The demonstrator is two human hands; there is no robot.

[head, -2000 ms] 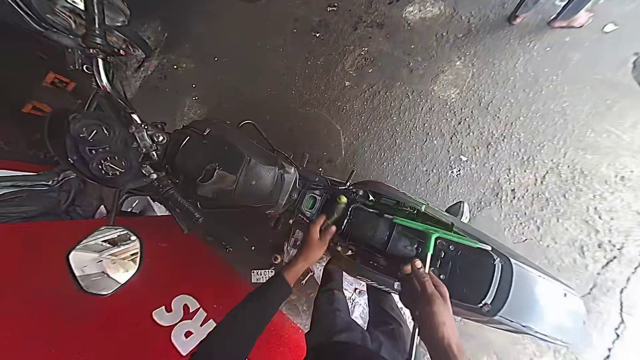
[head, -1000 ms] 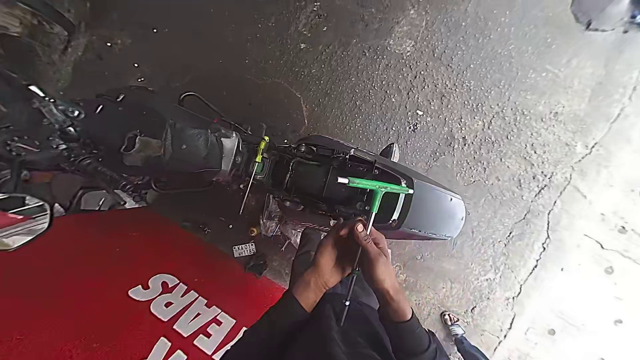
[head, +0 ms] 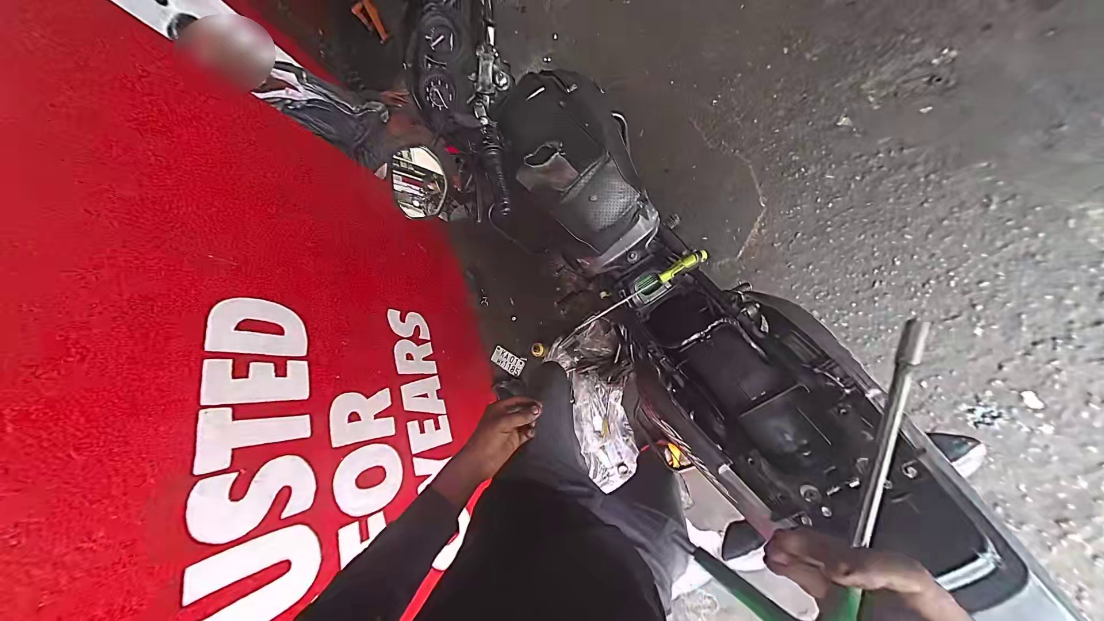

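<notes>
My right hand (head: 849, 569), low on the right over the motorcycle's tail, is closed around a T-handle socket wrench (head: 884, 448) with a green grip; its bare steel end points up. My left hand (head: 509, 431) is over my leg beside the red sheet, fingers curled together; whether something small is between them cannot be told. A screwdriver with a yellow-green handle (head: 684, 267) lies across the frame of the motorcycle (head: 776, 414), just behind its fuel tank (head: 578, 181). The seat is off, so the black tray under it shows.
A red sheet with white lettering (head: 259, 414) fills the left. The bike's round mirror (head: 419, 182) and handlebar stand near its edge. A number plate (head: 508, 360) and clear plastic wrapping (head: 604, 423) lie by my legs. Another person (head: 319, 103) is at the upper left, beyond the sheet.
My hands, together on the green-handled wrench one second ago, are now apart, with the wrench in the right alone. The screwdriver, in my left hand at first, lies on the bike. The view has swung strongly.
</notes>
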